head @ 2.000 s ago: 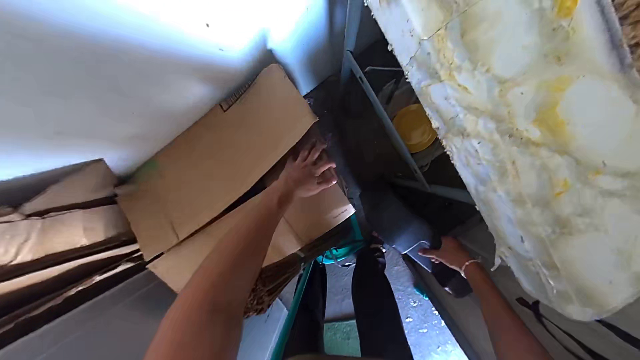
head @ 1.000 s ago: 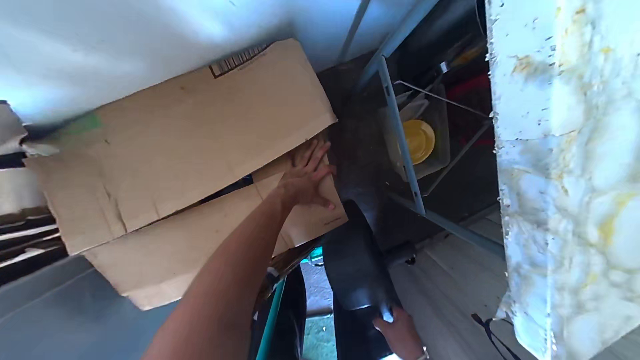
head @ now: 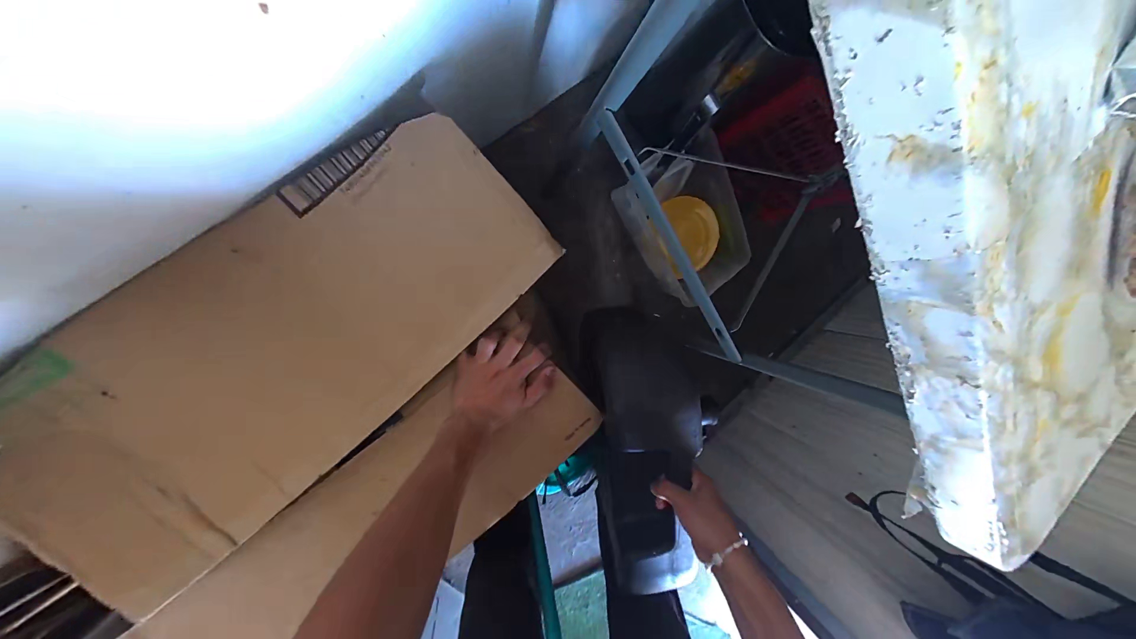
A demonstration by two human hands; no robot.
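My left hand [head: 501, 377] lies spread on the flaps of a large cardboard box [head: 293, 328], with fingertips near the gap between two flaps. The box leans by a white wall. To its right stands a black plastic object [head: 639, 399], upright between the box and a metal rack; its exact kind cannot be told. My right hand [head: 697, 515], with a beaded bracelet at the wrist, grips this object at its lower right side, thumb on its front. What is inside the box is hidden.
A grey metal rack frame [head: 661, 222] stands at the right, with a clear plastic bin [head: 732, 213] holding a yellow round item [head: 690, 234] and a red basket [head: 785, 133] behind. A stained white slab [head: 976, 266] juts in at far right. Dark straps [head: 941, 555] lie lower right.
The black object, lower and tilted beside my legs two seconds ago, now stands upright close by the box, my right hand still on it. My left hand stays on the box. The view has shifted.
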